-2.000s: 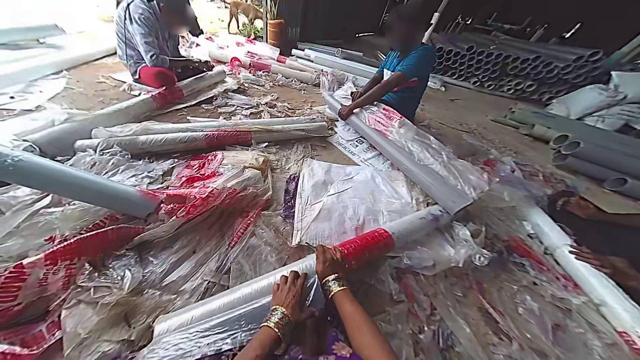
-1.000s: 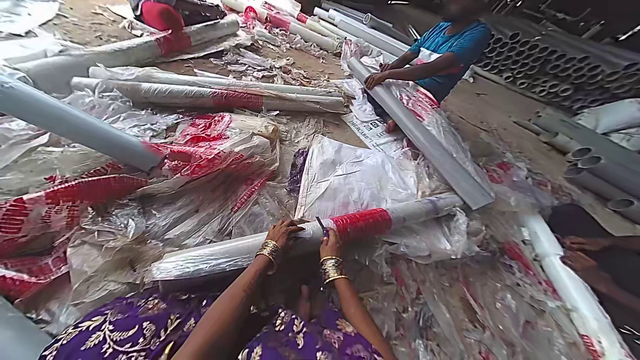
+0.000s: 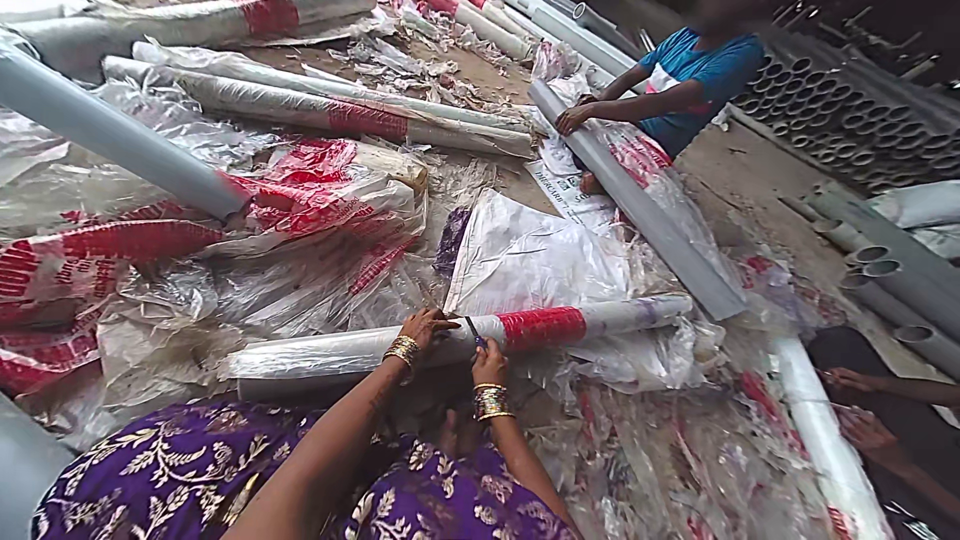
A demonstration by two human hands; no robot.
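A long roll in clear and white plastic wrapping, with a red printed band, lies across in front of me. On its upper side rests my left hand, its fingers on the plastic; whether they pinch it cannot be told. My right hand is closed on the dark handle of a small knife-like tool, whose thin blade lies over the wrapping just left of the red band. Beyond the roll a white woven sheet is spread on the ground.
Crumpled plastic film lies around the roll. A bare grey pipe slants in from the left. Another person's hands hold a grey pipe at upper right. At lower right are a co-worker's hands beside a white wrapped pipe.
The view has tilted down and shifted. My hands were close together near the red band two seconds ago; now they are a little apart, and the tool in my right hand shows plainly.
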